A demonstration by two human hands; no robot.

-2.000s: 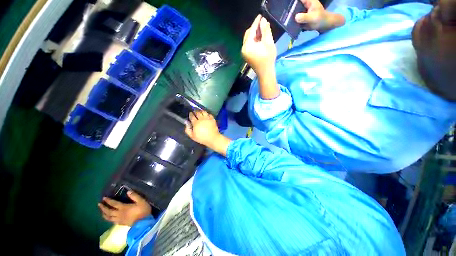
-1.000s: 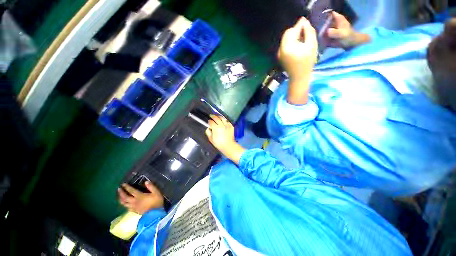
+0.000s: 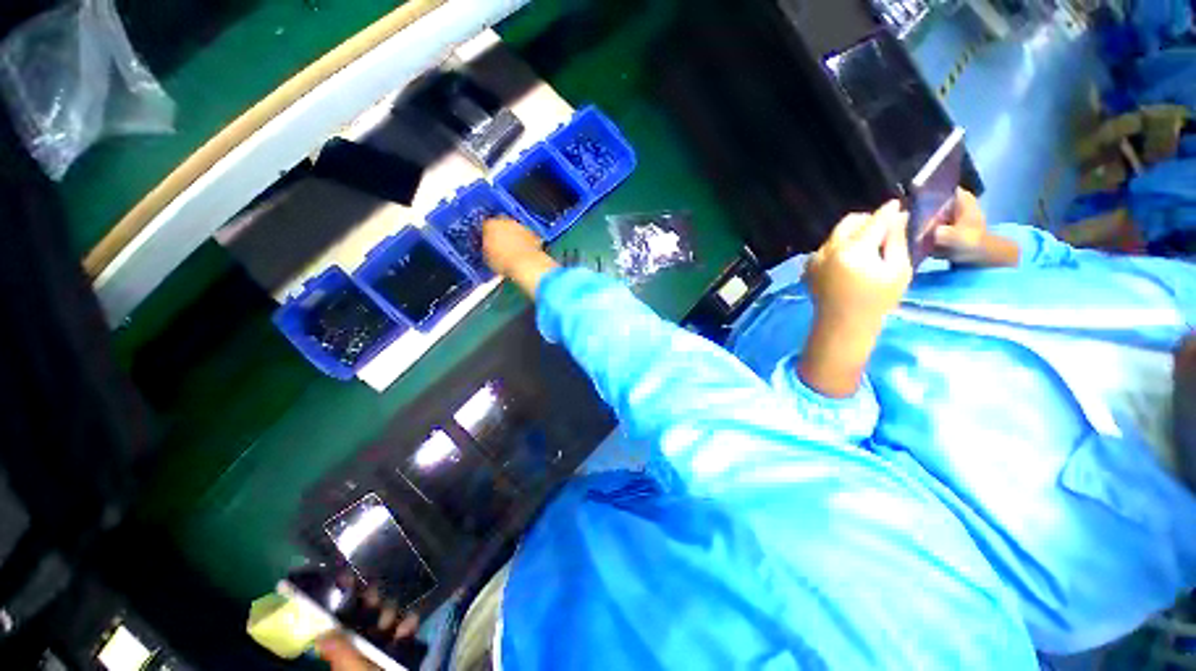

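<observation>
My left hand is at the lower left, partly cut off by the frame edge and blurred. It holds a phone, tilted, with a pale edge showing. My right hand reaches into the middle blue bin of small dark parts. Its fingertips are hidden there, so I cannot tell if they grip anything. The black work tray lies before me with several glossy dark phones in it, one of them near my left hand.
More blue bins stand in a row on a white board. A clear bag of small pieces lies to their right. A yellow pad is by my left hand. A neighbour holding a phone sits at the right. A pale shelf edge runs behind.
My right hand has left the tray's right end and moved up into the middle bin. My left hand now holds a phone raised at the tray's left end. The view has shifted.
</observation>
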